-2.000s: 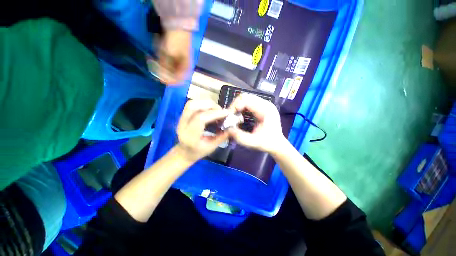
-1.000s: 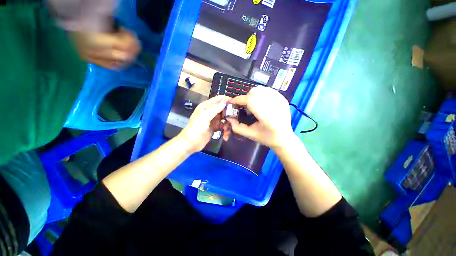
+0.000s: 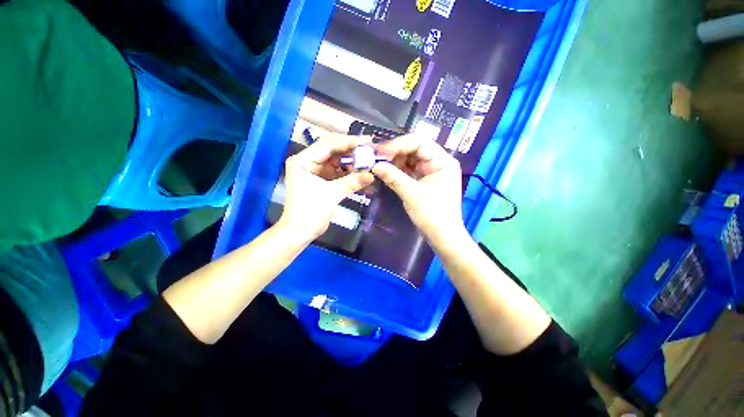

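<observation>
A small whitish square unit [image 3: 364, 157] is held between the fingertips of both hands above the printed sheet. My left hand [image 3: 314, 183] grips its left side with thumb and fingers. My right hand [image 3: 424, 181] has thumb and fingertips at its right side. Its far face and finer details are hidden or blurred. The black box [image 3: 371, 129] lies just beyond the hands, mostly covered by them. A small dark part [image 3: 308, 136] lies left of it. The glossy dark printed sheet [image 3: 506, 49] lies under everything.
The blue crate [image 3: 367, 303] surrounds the sheet. A thin black cable [image 3: 499, 195] curls over its right edge. A person in green [image 3: 61, 122] is at the left beside blue stools [image 3: 130, 244]. Blue bins [image 3: 665, 277] and cardboard [image 3: 710, 366] stand on the right.
The coworker's hand at upper left has left the picture. My hands have turned the unit and moved slightly away from me, covering more of the black box.
</observation>
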